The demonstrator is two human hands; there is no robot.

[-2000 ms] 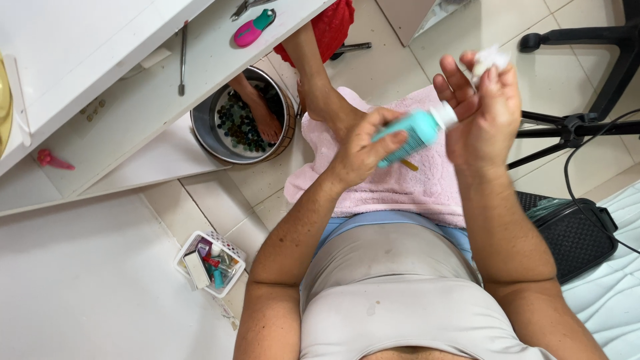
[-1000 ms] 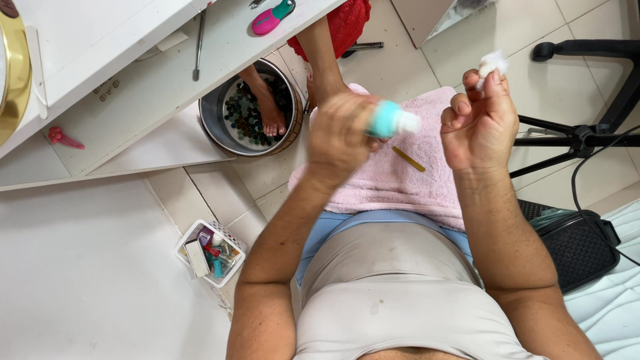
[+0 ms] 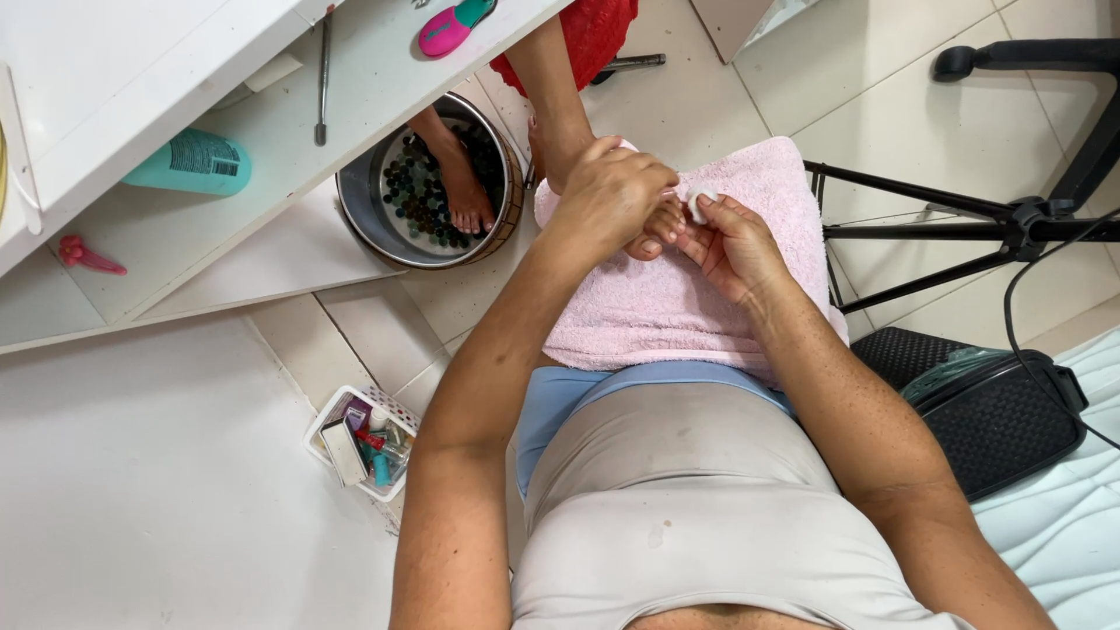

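My left hand (image 3: 610, 197) lies over the top of a person's foot (image 3: 652, 238), its fingers wrapped near the toes. The foot rests on a pink towel (image 3: 612, 319) across my lap. Between thumb and fingers my right hand (image 3: 733, 249) pinches a white cotton pad (image 3: 700, 199) close to the smaller toes. A turquoise bottle (image 3: 197, 164) lies on the shelf at the upper left, partly hidden by the tabletop. The person's other foot (image 3: 467, 192) is in a round metal basin (image 3: 372, 229) with dark glass pebbles.
On the white shelf (image 3: 262, 162) are a metal tool (image 3: 324, 83), a pink and teal implement (image 3: 448, 31) and a pink hair clip (image 3: 90, 255). A small basket (image 3: 391, 494) of bottles stands on the floor. At right are a black stand (image 3: 919, 232) and a black case (image 3: 989, 429).
The turquoise bottle has left my left hand and lies on the shelf. My left hand has moved onto the foot, and my right hand has brought the cotton to the toes.
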